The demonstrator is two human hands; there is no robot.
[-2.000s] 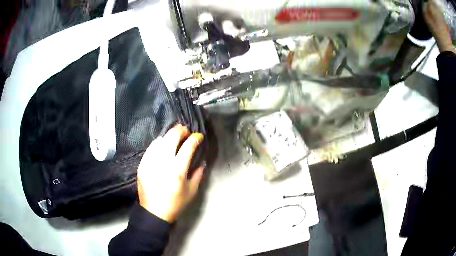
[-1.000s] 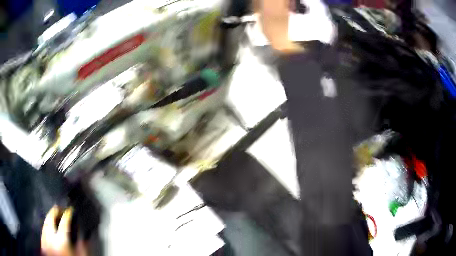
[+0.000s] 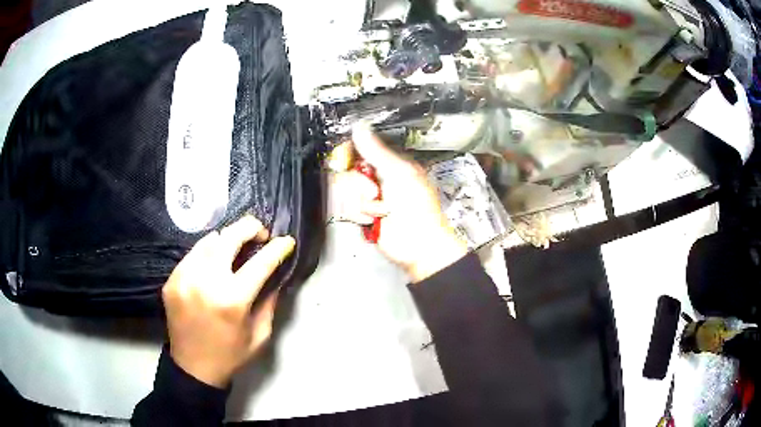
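Observation:
The black bag (image 3: 100, 158) lies on the white table at the left, its right edge at the tip of the sewing machine arm (image 3: 380, 108). My left hand (image 3: 221, 296) grips the bag's lower right edge, fingers on top. My right hand (image 3: 400, 196) is just right of the bag, below the machine arm, closed around a small tool with a red grip (image 3: 372, 229), likely thread snips. Its tips are hard to make out near the bag edge. The white lamp paddle (image 3: 200, 138) lies over the bag in view.
The machine body with a red label (image 3: 576, 12) fills the upper right. A small labelled box (image 3: 469, 200) sits behind my right hand. On the right-hand table are a black phone (image 3: 662, 337), a brownish bottle (image 3: 708, 335), a clear plastic bag (image 3: 709, 388) and scissors, partly cut off.
My right hand has come from the far upper right to the bag's edge and now holds the red-gripped tool. My left hand stays on the bag. The view swung right and back.

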